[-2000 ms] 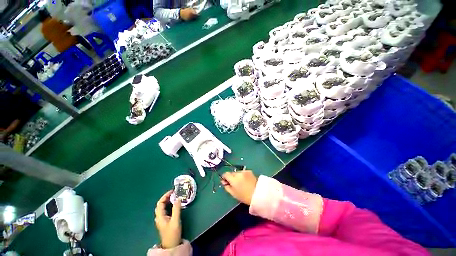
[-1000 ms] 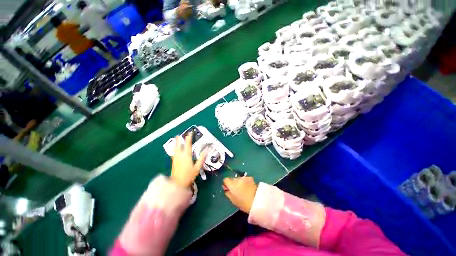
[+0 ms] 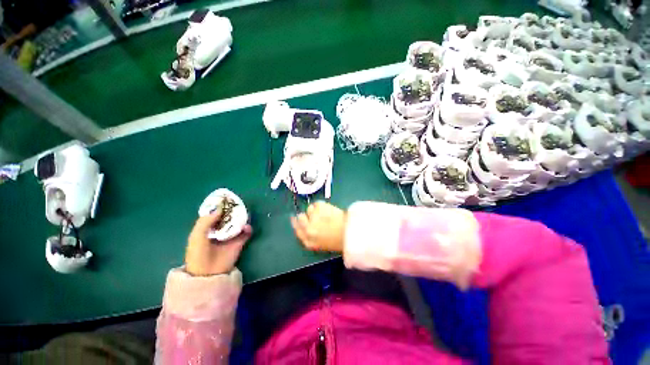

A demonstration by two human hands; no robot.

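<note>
A white camera body (image 3: pixel 308 153) lies on the green bench in front of me, its black square face away from me and its round opening toward me, with antennas to each side. My left hand (image 3: pixel 214 246) holds a round white housing (image 3: pixel 225 214), its open face with the circuit board showing upward. My right hand (image 3: pixel 318 227) is just below the body's opening, fingers pinched at the thin dark connector wires (image 3: pixel 296 200). The wire ends at my right fingertips are too small and hidden to make out.
Stacked housings (image 3: pixel 509 146) fill the right side, with a tangled white cord bundle (image 3: pixel 362 122) beside them. A second camera body (image 3: pixel 71 182) joined to a housing lies at left. Another camera (image 3: pixel 203 44) lies on the conveyor past the pale rail (image 3: pixel 171 117). A blue bin (image 3: pixel 456 285) is at lower right.
My left hand has left the camera body and now holds the round housing, lower and to the left. My right hand stays by the wires. The view has turned and shifted.
</note>
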